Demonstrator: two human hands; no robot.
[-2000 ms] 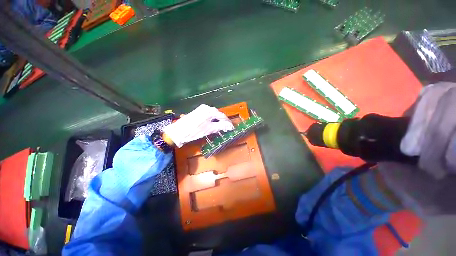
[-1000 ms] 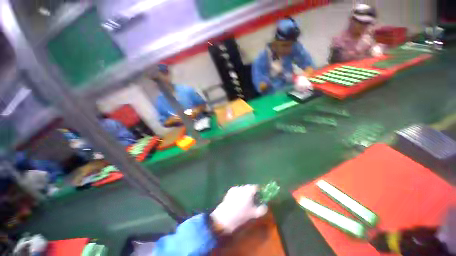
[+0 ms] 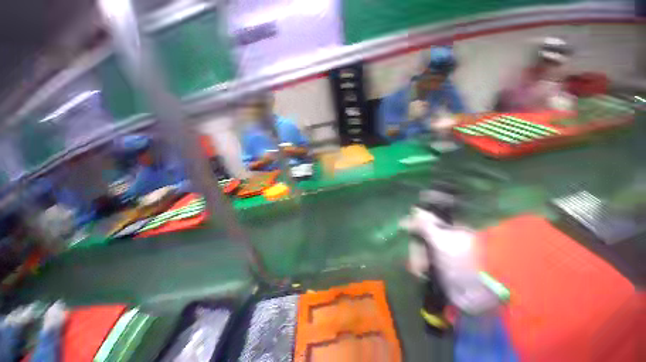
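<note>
The picture is blurred. My gloved right hand (image 3: 457, 261) is at the left edge of the red mat, closed around a black electric screwdriver (image 3: 433, 300). Its yellow ring is low, below the hand, and a dark part shows above the hand. A short green-edged white strip (image 3: 496, 286) shows at the hand's right side; I cannot tell if the hand touches it. The orange fixture (image 3: 347, 322) lies left of the hand, its recesses showing, cut off by the bottom edge. I cannot make out my left hand.
Left of the fixture are the screw tray (image 3: 269, 329) and a bin with a plastic bag (image 3: 202, 336). A metal post (image 3: 188, 152) stands before the green conveyor. The red mat (image 3: 559, 283) and a ribbed silver block (image 3: 591, 212) are right. Coworkers sit across.
The view has swung, so the fixture shows more. My left hand and its board have left view. My right hand has come in beside the mat with the screwdriver. The two white-faced strips no longer lie there.
</note>
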